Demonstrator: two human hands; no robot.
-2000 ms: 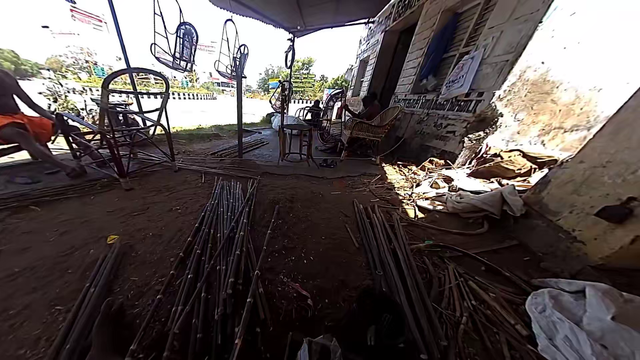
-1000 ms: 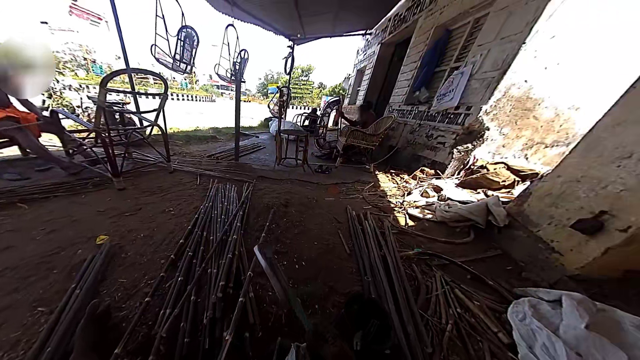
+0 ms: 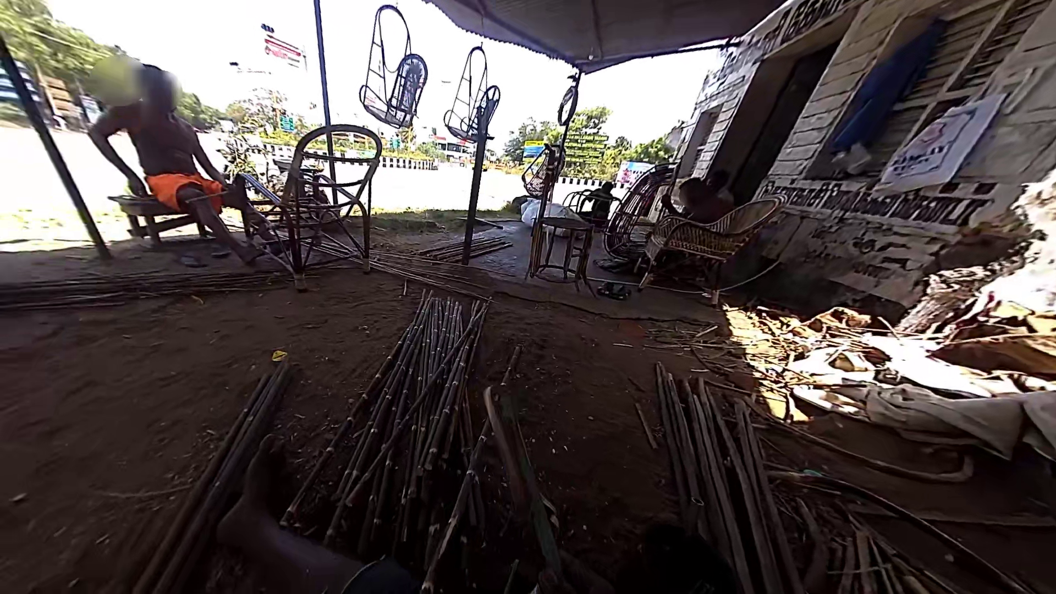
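Neither my left hand nor my right hand can be made out; the bottom edge is very dark. A long, slightly curved strip [image 3: 521,470], of unclear material, slants up from the bottom centre, beside a thin jointed cane [image 3: 466,487]. To its left, a loose bundle of jointed canes [image 3: 429,388] lies on the soil. My bare foot [image 3: 257,483] and lower leg are at the lower left, beside a few darker poles [image 3: 227,474]. Another bundle of poles [image 3: 714,462] lies to the right, near a dark, unclear shape [image 3: 676,561] at the bottom.
Cane offcuts [image 3: 874,544] and pale cloth sheets [image 3: 932,404] lie at right. A cane chair frame [image 3: 330,198] stands ahead left, near a person [image 3: 165,148] on a bench. A stool [image 3: 563,227] and woven chair [image 3: 718,235], with another person [image 3: 705,198], are farther back.
The curved strip, not seen two seconds ago, showed at the bottom centre one second ago and is there now, at a steeper slant. The view has turned left, showing more of the seated person.
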